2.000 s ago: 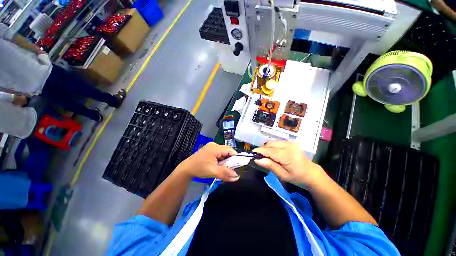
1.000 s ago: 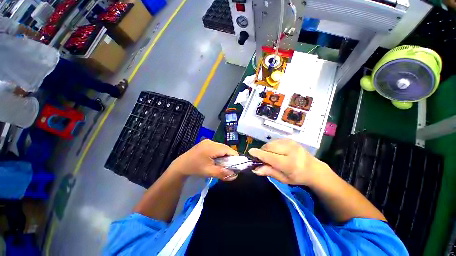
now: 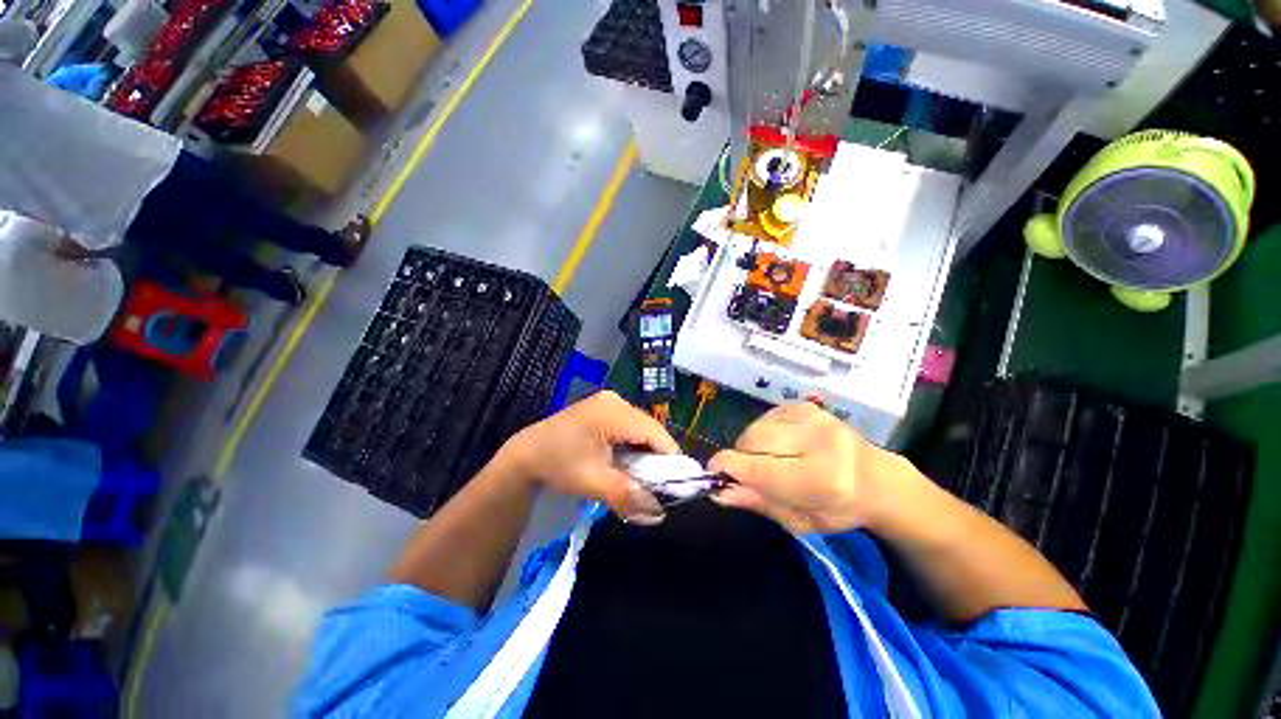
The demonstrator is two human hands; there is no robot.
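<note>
My left hand (image 3: pixel 597 452) is shut on a small white item (image 3: pixel 666 472), perhaps a wipe or a tube, in front of my chest. My right hand (image 3: pixel 808 471) pinches a thin dark piece (image 3: pixel 714 482) that touches the white item's right end. The fingers hide much of both. Beyond my hands, the fixture nests (image 3: pixel 835 326) sit on the white machine base (image 3: pixel 871 368). The front left nest holds a black part (image 3: pixel 760 306). The gold press head (image 3: pixel 788 211) is behind the nests.
A dark handheld meter (image 3: pixel 656 346) lies left of the base, by crumpled white tissue (image 3: pixel 691 268). Black tray stacks stand left (image 3: pixel 447 372) and right (image 3: pixel 1110 478). A lime-green fan (image 3: pixel 1155 225) is at the right. People (image 3: pixel 225 211) stand at the far left.
The view has shifted, so the machine appears lower and farther right. Both hands stay together; the white item and dark piece have changed angle slightly between the fingers.
</note>
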